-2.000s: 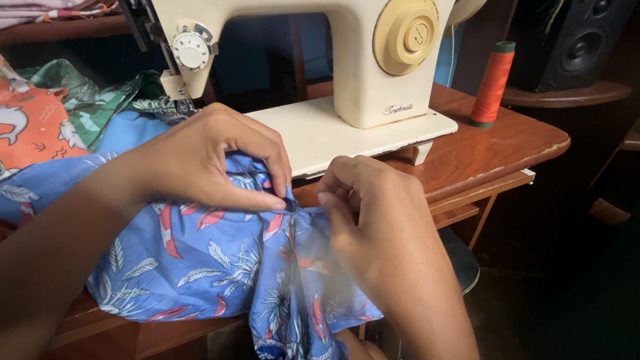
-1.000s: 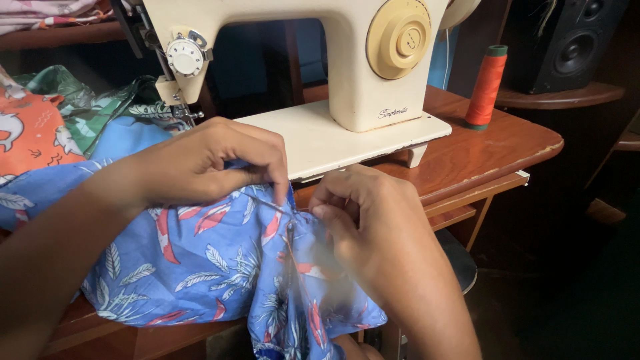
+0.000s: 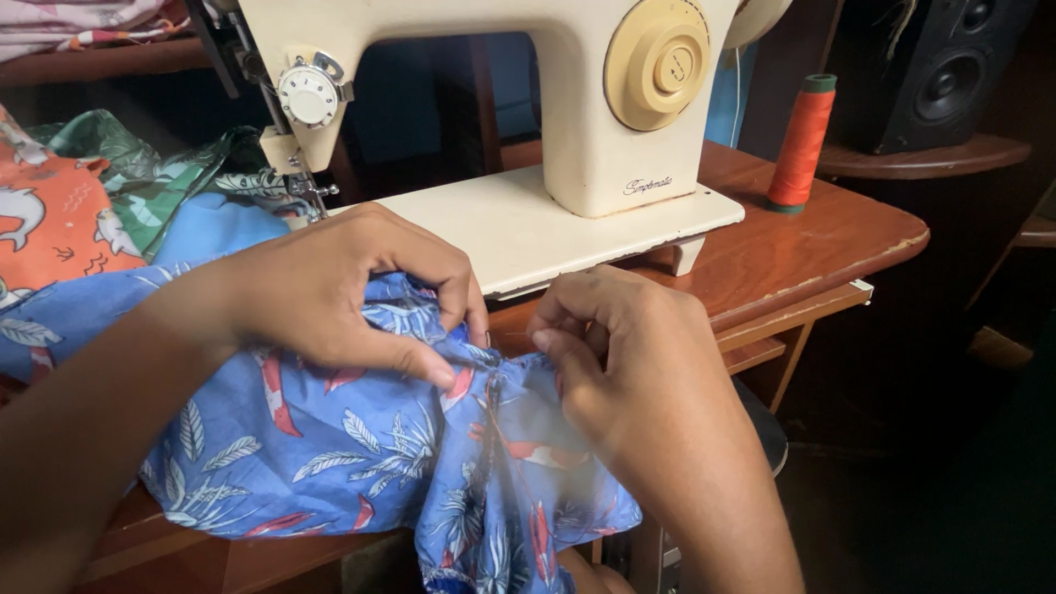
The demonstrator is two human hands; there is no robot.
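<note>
Blue printed fabric [image 3: 313, 445] with leaf and red motifs spreads over the table's front edge and hangs down at the centre. My left hand [image 3: 371, 305] pinches its gathered upper edge between thumb and fingers. Just to the right, my right hand [image 3: 619, 355] has thumb and forefinger closed on the same edge. A dark seam with loose reddish thread [image 3: 503, 429] runs down the cloth between the hands. Behind them stands a cream sewing machine [image 3: 462, 223], its needle area beyond my left hand. Part of the fabric is hidden by my hands.
Orange dolphin-print fabric [image 3: 58, 214] and green fabric [image 3: 140, 181] lie at the left. An orange thread cone [image 3: 802, 148] stands upright on the wooden table [image 3: 825, 239], right of the machine. A black loudspeaker [image 3: 940, 82] sits on a shelf at the upper right.
My left thumb and fingers have spread a little wider over the fabric edge. Both hands stay at the gathered part.
</note>
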